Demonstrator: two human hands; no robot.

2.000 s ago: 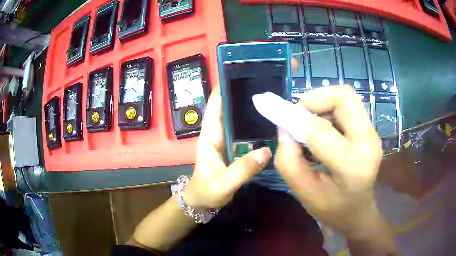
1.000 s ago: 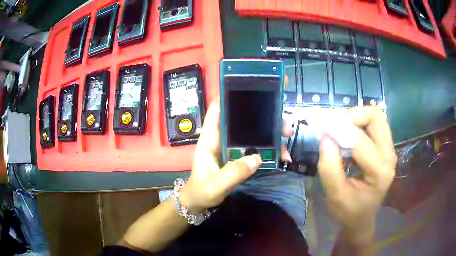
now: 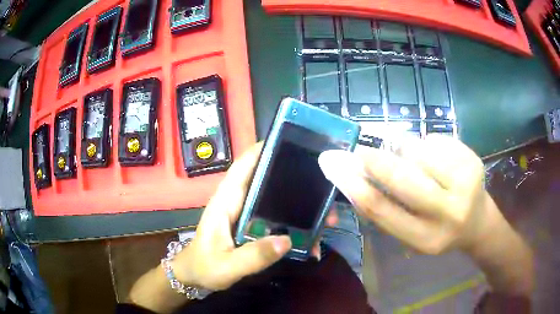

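My left hand holds the teal-blue handheld device from its left side and lower end, thumb near the green board. The device is tilted, its top leaning right, with its dark screen facing me. My right hand is at its upper right, with a small white cloth pinched in the fingertips over the screen's right edge. The cloth is blurred and partly hidden by the fingers. The clear lens sheet with rows of lens panels lies behind; my right hand hides its lower part.
A red foam tray at left holds black devices with yellow spots and, above, teal-edged devices. A second red tray is at the top right. Crinkled clear film lies at the right bench edge. A brown surface is at lower left.
The device has gone from upright to tilted right and sits lower. My right hand lifted away from the screen, then came back to its upper right. The trays have shifted left in view.
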